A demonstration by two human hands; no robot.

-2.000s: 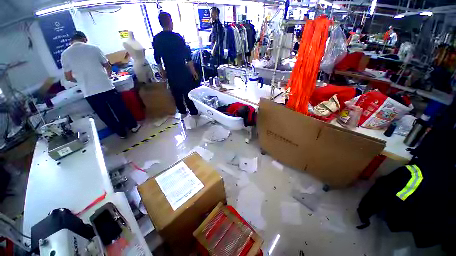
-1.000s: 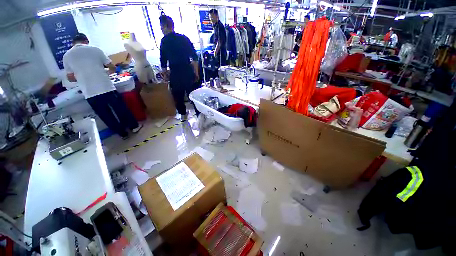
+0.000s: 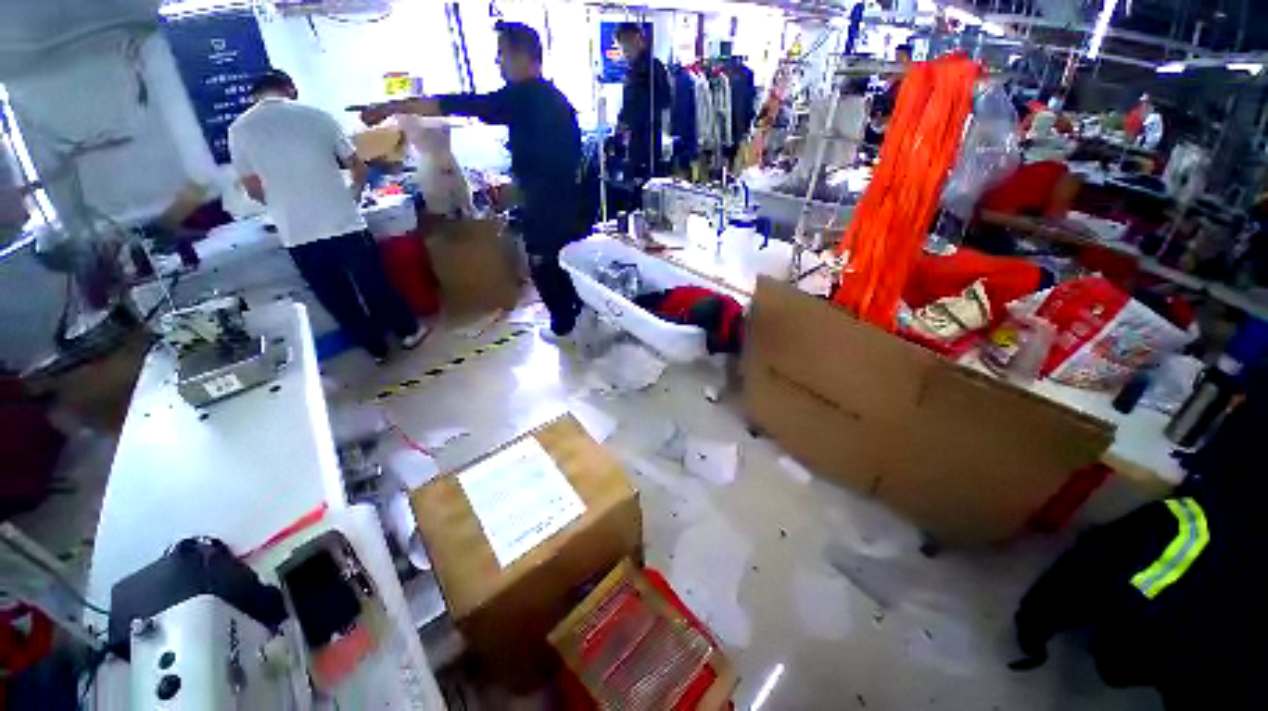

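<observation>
Neither of my hands is in the picture. Nearest in front of me stands a closed brown cardboard box (image 3: 598,479) on the floor, with a white printed sheet (image 3: 522,500) on its top. An open carton with red and striped contents (image 3: 640,646) leans beside it. At the lower left, a white sewing machine head (image 3: 202,653) stands by a white table (image 3: 209,465), with an open dark tray (image 3: 327,597) next to it.
A large cardboard sheet (image 3: 890,417) leans on a table with orange-red strips (image 3: 911,195). A white tub (image 3: 626,299) holds cloth. A dark jacket with a reflective band (image 3: 1168,549) is at right. Three people stand at the back; papers litter the floor.
The view has turned slightly left, so the scene sits further right. The dark-clothed person near the dress form now stretches an arm out to the left.
</observation>
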